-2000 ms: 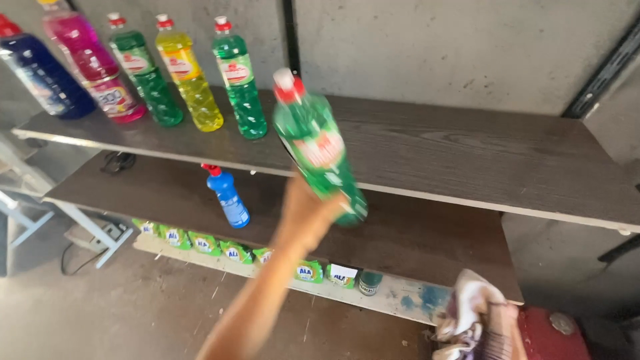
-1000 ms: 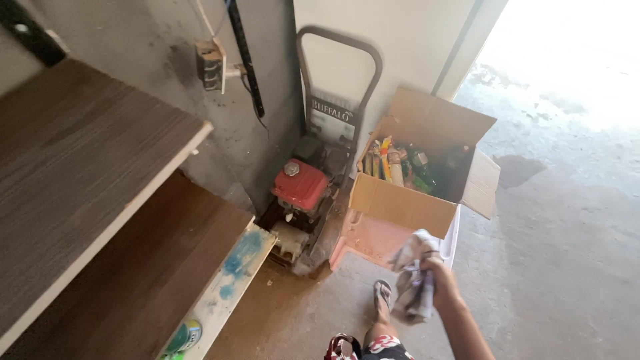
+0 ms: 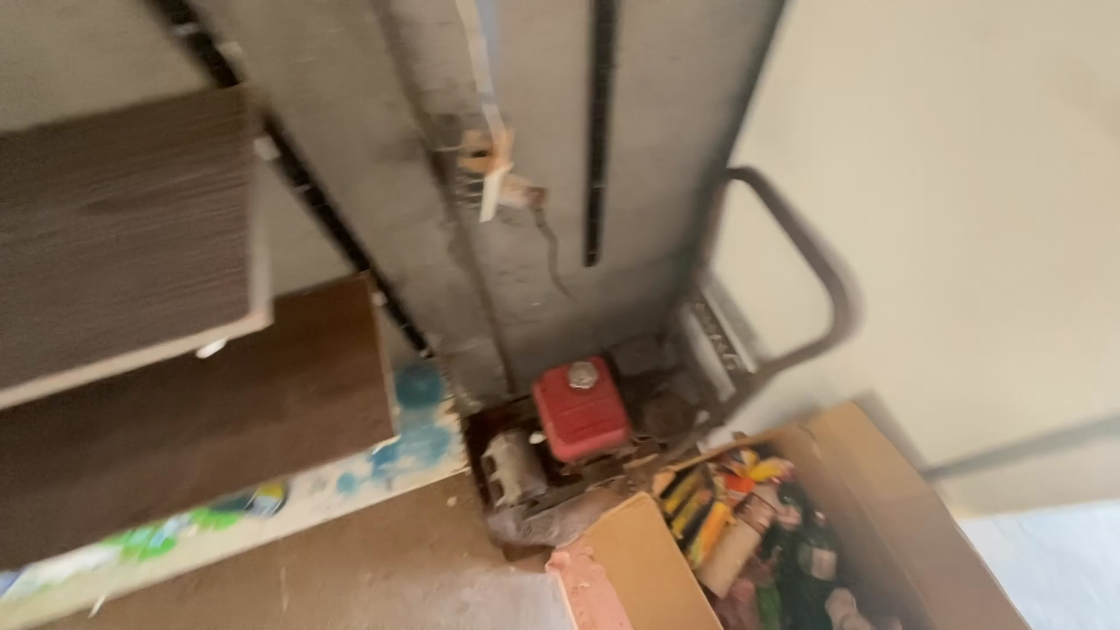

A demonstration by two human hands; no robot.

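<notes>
Neither of my hands shows in the head view now. At the lower right stands an open cardboard box (image 3: 910,499) that holds dark green bottles (image 3: 809,560) and packets with yellow and orange wrapping (image 3: 700,512). Left of the box, by the wall, is a machine with a red fuel tank (image 3: 582,409) and a bent tubular handle (image 3: 818,254). The picture is blurred, so the smaller items in the box cannot be told apart.
Two dark wooden shelves, an upper one (image 3: 131,227) and a lower one (image 3: 219,402), jut in from the left. Below them runs a pale, blue-stained board (image 3: 402,477) with green packs (image 3: 157,538). An electrical box (image 3: 490,157) with hanging wires is on the wall.
Two seconds ago one hand held a green bottle at the upper shelf; one second ago a hand held a cloth near the box. Both hands are now out of view, and the view has swung.
</notes>
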